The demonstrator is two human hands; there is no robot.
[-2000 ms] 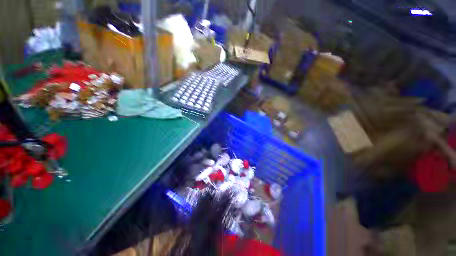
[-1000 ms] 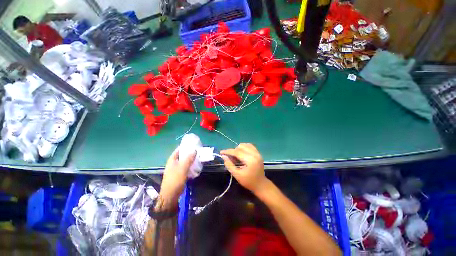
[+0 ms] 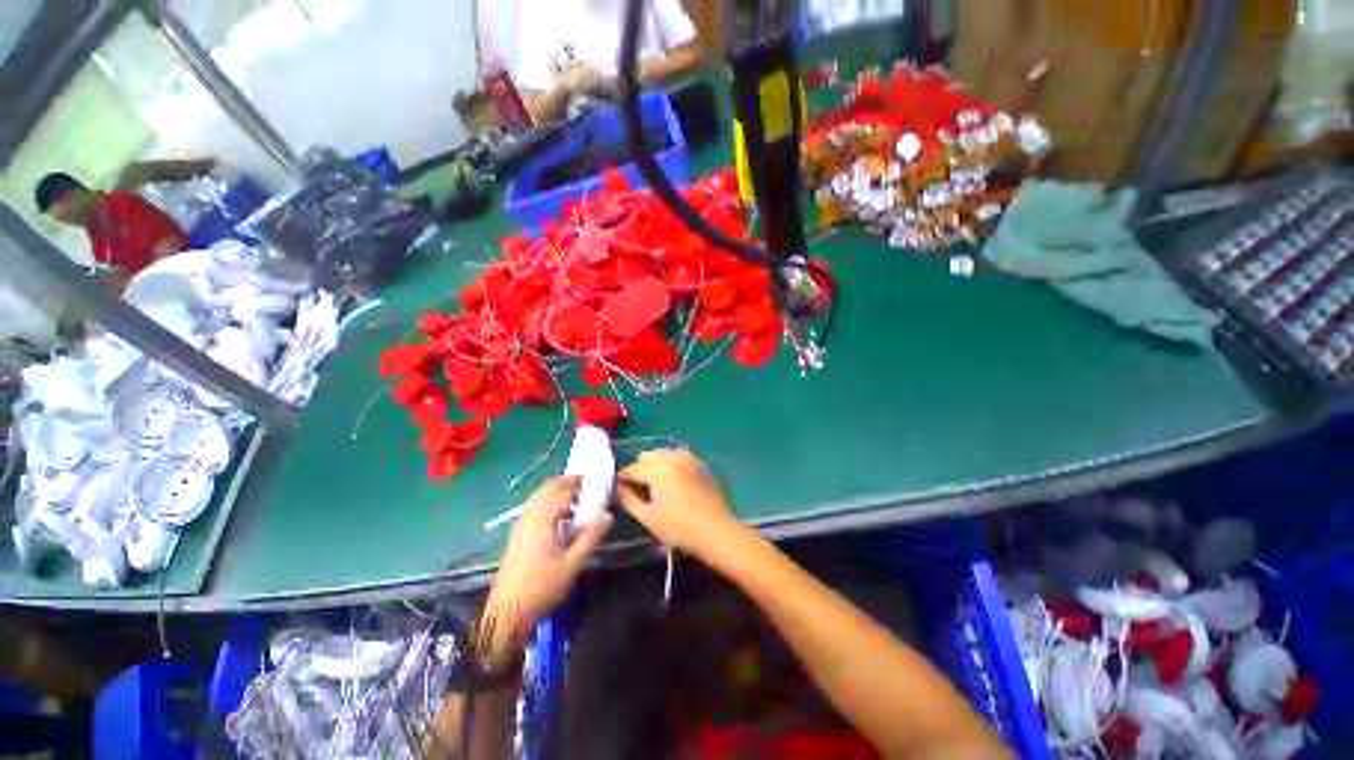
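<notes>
My left hand (image 3: 547, 546) holds a round white housing (image 3: 593, 472) edge-on over the front edge of the green bench. My right hand (image 3: 668, 498) is at the housing's right side with its fingertips pinched together; a thin wire or cable is at the fingers, and an end hangs below. What exactly the fingertips grip is too blurred to tell. A red disc (image 3: 599, 411) lies just behind the top of the housing. The heap of red discs (image 3: 636, 308) with thin wires lies beyond.
A hanging power screwdriver (image 3: 771, 126) is behind the heap. White housings (image 3: 172, 489) are piled at left. A grey-green cloth (image 3: 1091, 253) and parts tray (image 3: 1302, 273) are at right. Crates of parts (image 3: 1010, 653) stand below the bench; people are behind.
The view has shifted. The housing has turned edge-on and is nearer the red disc. My right fingers have moved in close to the housing. A person's arms now show at the back.
</notes>
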